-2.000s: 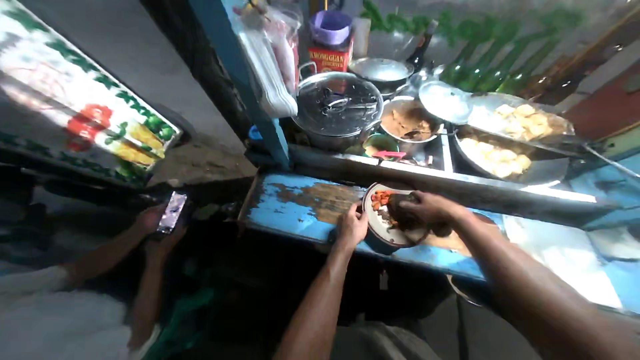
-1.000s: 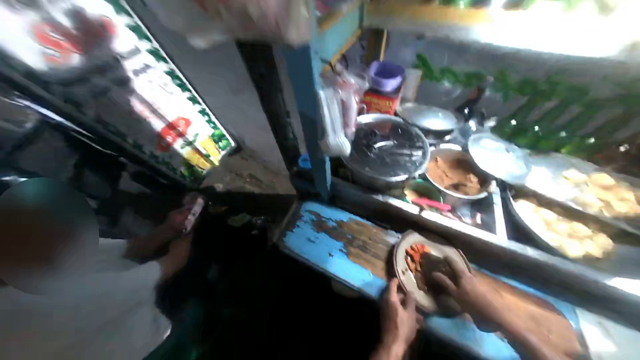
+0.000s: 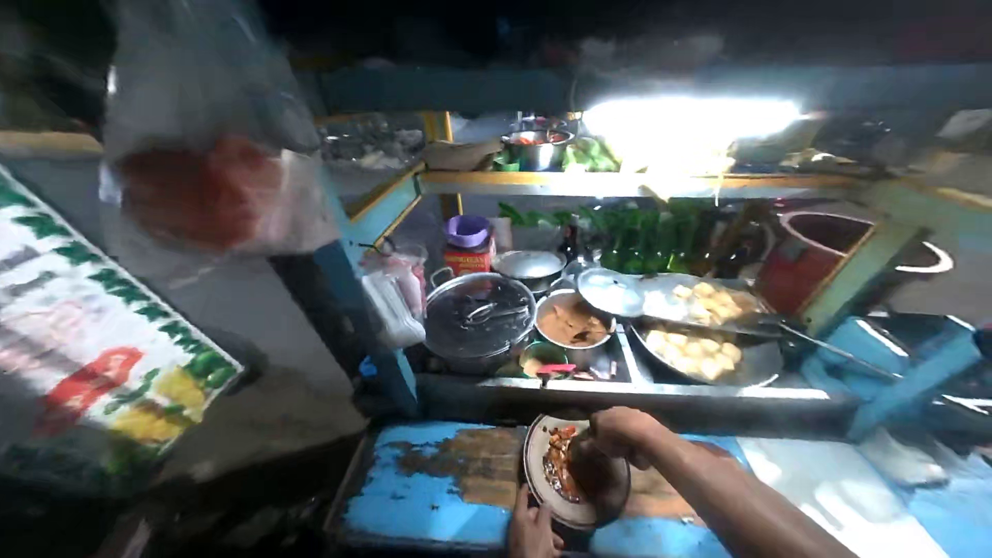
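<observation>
A round shallow bowl [image 3: 542, 496] with chopped red and orange pieces [image 3: 559, 465] in it is on the worn blue wooden counter [image 3: 418, 496]. My left hand [image 3: 535, 531] grips the bowl's near left rim, thumb on the edge. Over the bowl's right side my right hand [image 3: 629, 435] is closed in a fist; what it holds is hidden beneath it, though a dark shape shows below. Behind the bowl, past a ledge, stand a lidded steel pot [image 3: 479, 318], a pot of brown sauce [image 3: 573, 319] and a wide pan of pale pieces [image 3: 694, 355].
A plastic bag with reddish contents [image 3: 209, 186] hangs at upper left, near a blue post [image 3: 349, 310]. White sheets [image 3: 829, 480] lie on the counter's right. A small cup with a pink handle [image 3: 546, 364] stands behind the ledge. A lit shelf [image 3: 643, 182] spans above.
The view has swung up and right, bringing the shelf and lamp into sight. The person with a phone at left is no longer visible. Both my hands stay at the bowl.
</observation>
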